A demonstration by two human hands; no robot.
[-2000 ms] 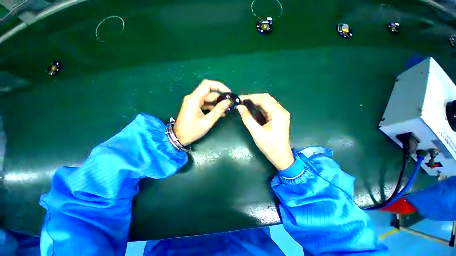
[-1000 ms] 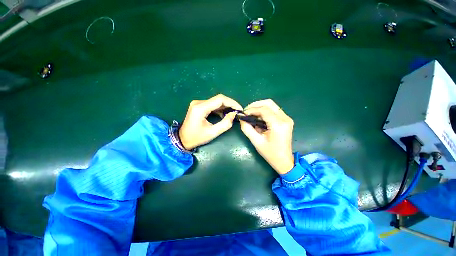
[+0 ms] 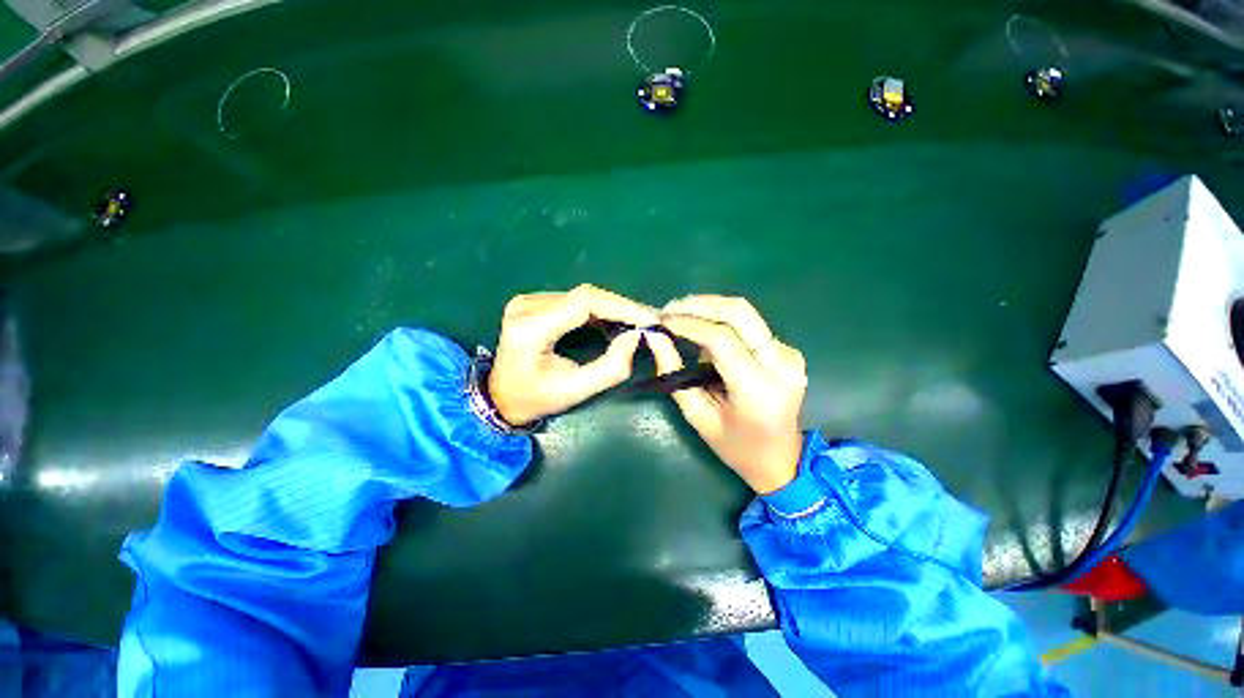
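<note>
My left hand (image 3: 553,357) and my right hand (image 3: 744,382) meet at the fingertips above the green surface (image 3: 532,545). A dark round part (image 3: 630,329) is pinched between my left thumb and fingers, mostly hidden, seen nearly edge-on. My right thumb and fingers touch its right side. A slim black hand tool (image 3: 671,382) lies in my right hand, its tip pointing left below the fingertips.
Several round parts, such as one with a yellowish centre (image 3: 662,92) and one with a pale block (image 3: 891,98), sit on the darker far strip with drawn pale circles. A white control box (image 3: 1160,321) with black and blue cables stands at the right.
Both hands have moved down, toward me. The round part has turned from face-up to nearly edge-on. The black tool shows lower in my right hand. The parts on the strip have shifted left.
</note>
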